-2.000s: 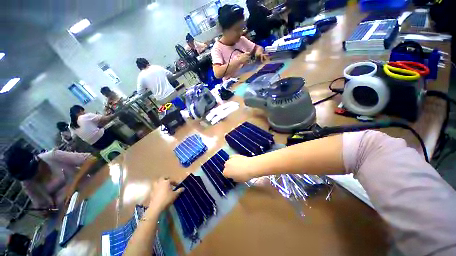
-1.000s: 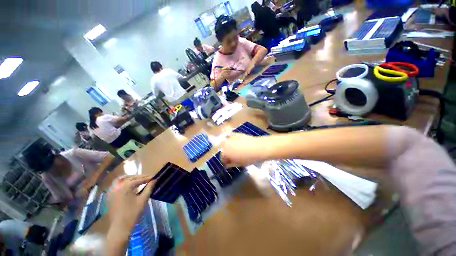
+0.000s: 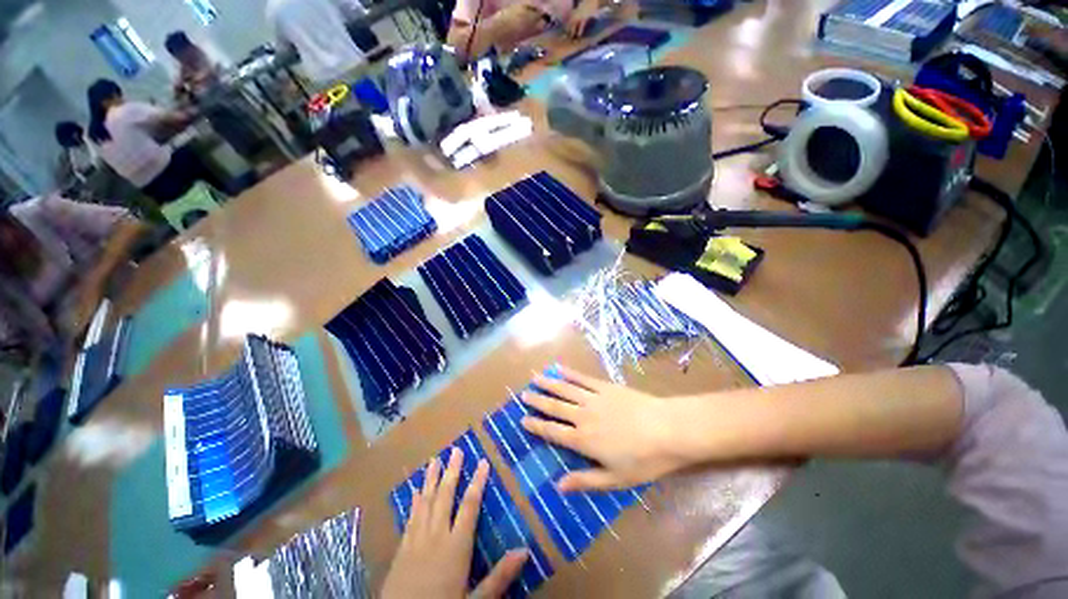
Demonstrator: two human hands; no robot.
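Observation:
Two blue solar cell pieces with pale lines lie side by side on the table nearest me. My left hand [image 3: 440, 532] lies flat, fingers spread, on the left cell piece [image 3: 498, 522]. My right hand [image 3: 609, 431] lies flat, fingers spread, on the right cell piece [image 3: 582, 522]. Neither hand is gripping. Three dark cell stacks, the left one [image 3: 384, 342], the middle one [image 3: 472, 284] and the far one [image 3: 545, 220], stand on a pale sheet beyond. A smaller light blue stack [image 3: 391, 222] is behind them.
A finished cell stack [image 3: 244, 435] is on the green mat at left. Loose ribbon strips [image 3: 632, 316], long white strips [image 3: 750, 331] and an iron stand [image 3: 699, 253] are ahead right. A grey round motor housing [image 3: 656, 146] and soldering station [image 3: 931, 176] stand behind. Another ribbon bundle [image 3: 319, 562] is near left.
Both hands have moved back from the dark stacks to the near table edge, onto two blue cell pieces now lying there. The left hand no longer holds a dark piece. The view has tilted down.

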